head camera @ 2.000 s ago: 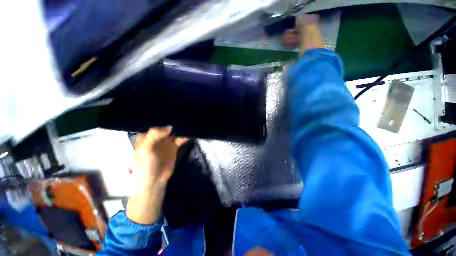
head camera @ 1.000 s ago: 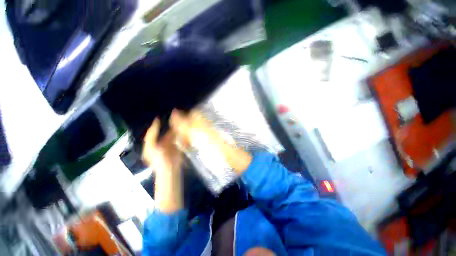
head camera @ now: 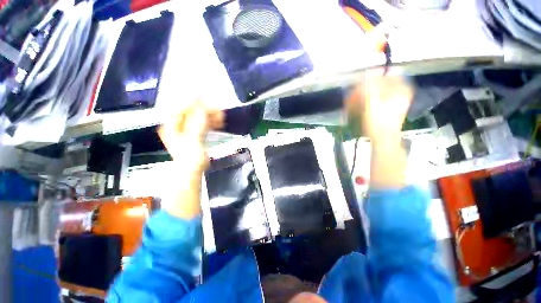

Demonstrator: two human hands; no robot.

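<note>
Two glossy black panels lie side by side on white sheets below the bench edge, a left panel (head camera: 228, 198) and a right panel (head camera: 299, 186). On the white bench lie another panel (head camera: 137, 62) and a panel (head camera: 290, 59) bearing a round perforated dish (head camera: 257, 25). My left hand (head camera: 193, 127) is blurred near the bench edge, above the lower left panel. My right hand (head camera: 382, 100) is blurred at the bench edge, right of the lower panels. An orange and black screwdriver (head camera: 359, 16) lies beyond it. Blur hides the fingers and whether either hand holds anything.
Grey sleeves (head camera: 59, 77) are stacked at the left of the bench (head camera: 196, 65). A round metal rim (head camera: 420, 5) shows at the top right. Orange fixtures with black panels stand at lower left (head camera: 130, 216) and lower right (head camera: 489, 248). A thin cord hangs near my right hand.
The view has swung so the bench top and two lower panels show. My hands, close together a second ago, are now wide apart. The dark panel seen near them earlier is no longer there.
</note>
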